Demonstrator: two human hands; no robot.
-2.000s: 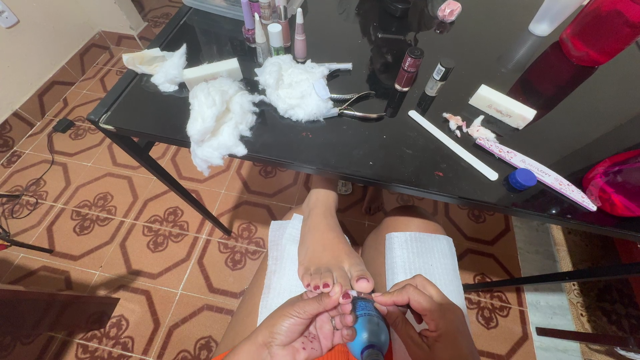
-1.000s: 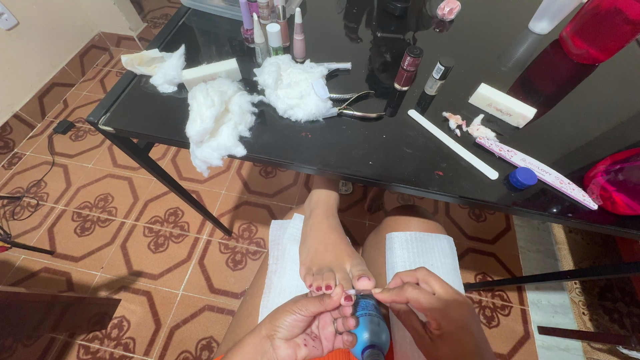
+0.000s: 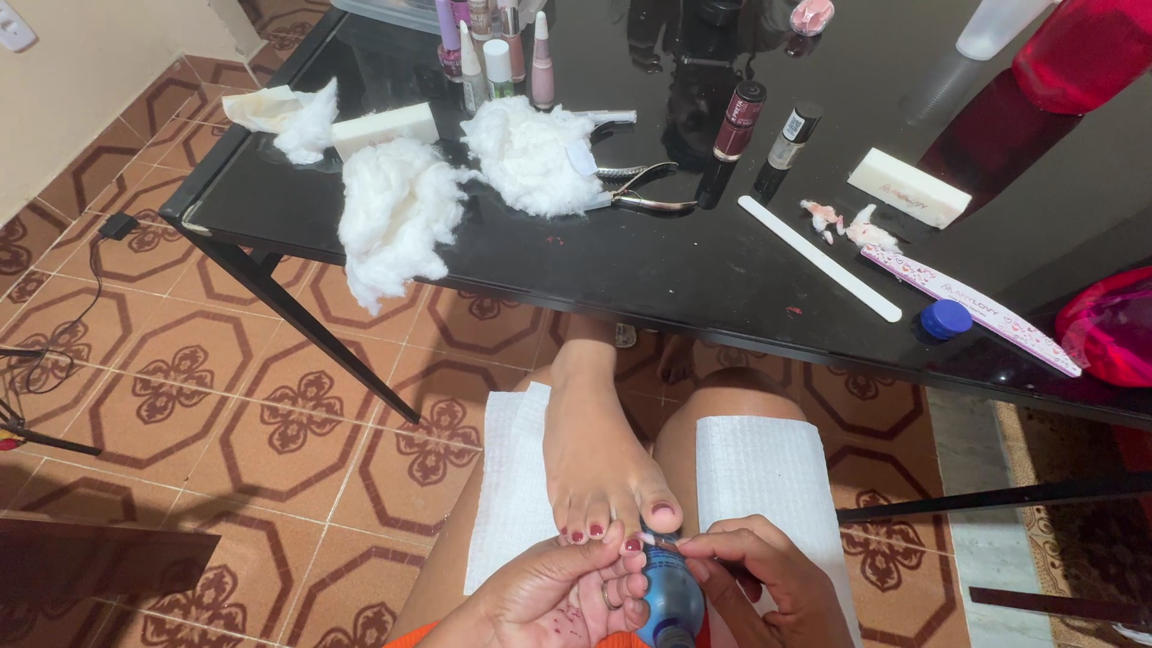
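Observation:
Another person's bare foot, its toenails painted dark red, rests over my lap. My left hand holds its toes, thumb beside the second toe, with a ring on one finger. In my right hand a thin stick with a whitish tip is pinched between thumb and fingertips, its tip at the second toe's nail. A blue bottle lies between my hands, below the big toe. White paper towels cover my thighs.
On the black glass table lie cotton wool, metal cuticle nippers, a white nail file, a patterned file, a white buffer block and a blue cap. Dark red nail polish and several other bottles stand there. Patterned tiles cover the floor.
My right hand has shifted slightly beside the toes. My left hand still holds the foot, and the things on the table have not moved.

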